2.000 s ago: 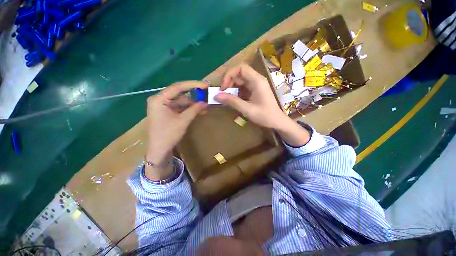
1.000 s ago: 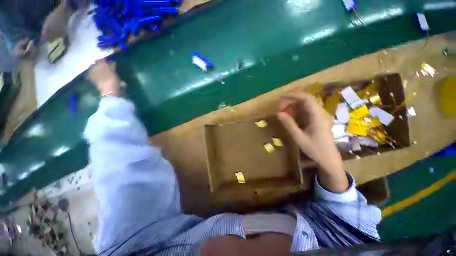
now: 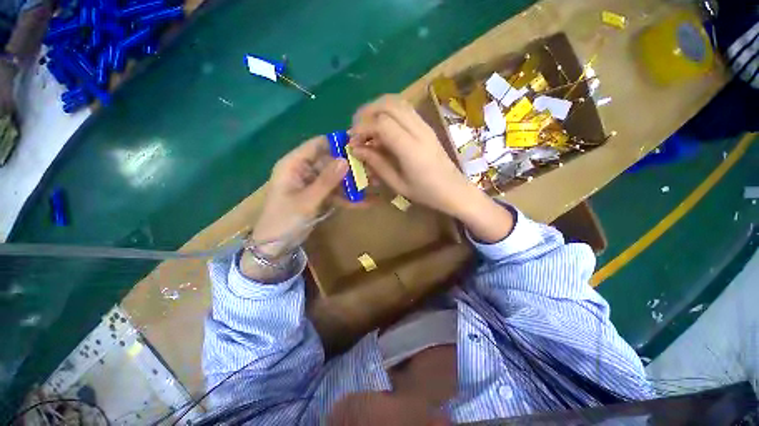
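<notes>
A blue battery pack (image 3: 338, 143) is held upright between my two hands above the work tray (image 3: 391, 270). A pale-yellow strip (image 3: 357, 168) lies along its right side. My left hand (image 3: 295, 187) grips the pack from the left. My right hand (image 3: 408, 154) is at the pack's upper right, with its fingertips on the pale-yellow strip; its exact grip is blurred. The work tray holds a few small yellow squares. The parts box (image 3: 603, 125), heaped with white and amber pieces, stands right of my right hand.
A blue pack with a white patch (image 3: 263, 68) and trailing leads lies on the green conveyor belt (image 3: 208, 125). Heaped blue packs (image 3: 104, 42) are at upper left, beside part of another person. A fat yellow roll (image 3: 674, 46) is at the bench's far right end.
From reaching across the belt, my left hand has returned to the tray, now with a blue pack. My right hand has come to the pack. The view has shifted.
</notes>
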